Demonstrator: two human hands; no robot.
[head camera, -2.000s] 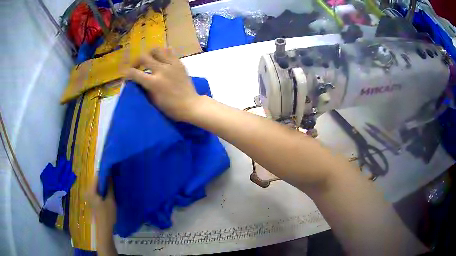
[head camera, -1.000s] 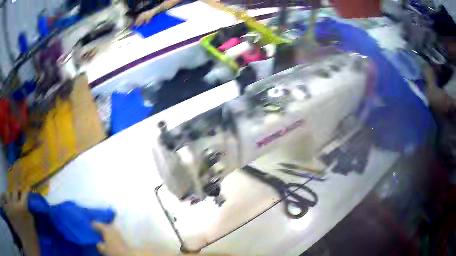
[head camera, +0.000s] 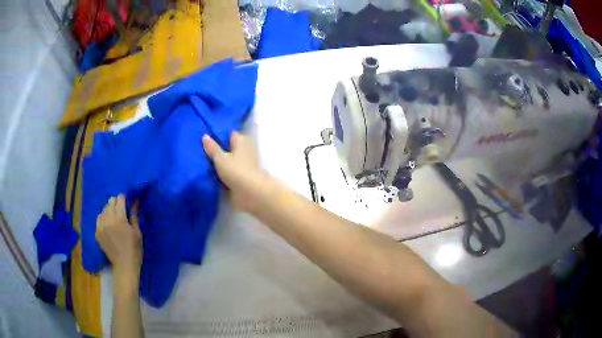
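Bright blue fabric pieces (head camera: 178, 155) lie bunched and partly spread at the left of the white machine table, reaching over the taped cardboard. My right hand (head camera: 234, 165) grips a fold of the cloth between thumb and fingers at its right side. My left hand (head camera: 119, 228) is at the lower left of the cloth with its fingers curled on it; the fingertips are partly hidden in the folds. The off-white sewing machine (head camera: 396, 125) stands to the right of the cloth, apart from both hands.
Black-handled shears (head camera: 480, 228) and a slim orange-brown and blue tool (head camera: 501, 198) lie right of the needle area. Yellow-taped cardboard (head camera: 142, 79) edges the table at left. Another blue piece (head camera: 285, 33) and dark fabric (head camera: 376, 28) lie behind. A small blue scrap (head camera: 54, 237) hangs at far left.
The view swung right and came back. Both hands stay with the blue cloth, which now spreads further back and left. My right hand has moved from the cloth's upper edge to its right side.
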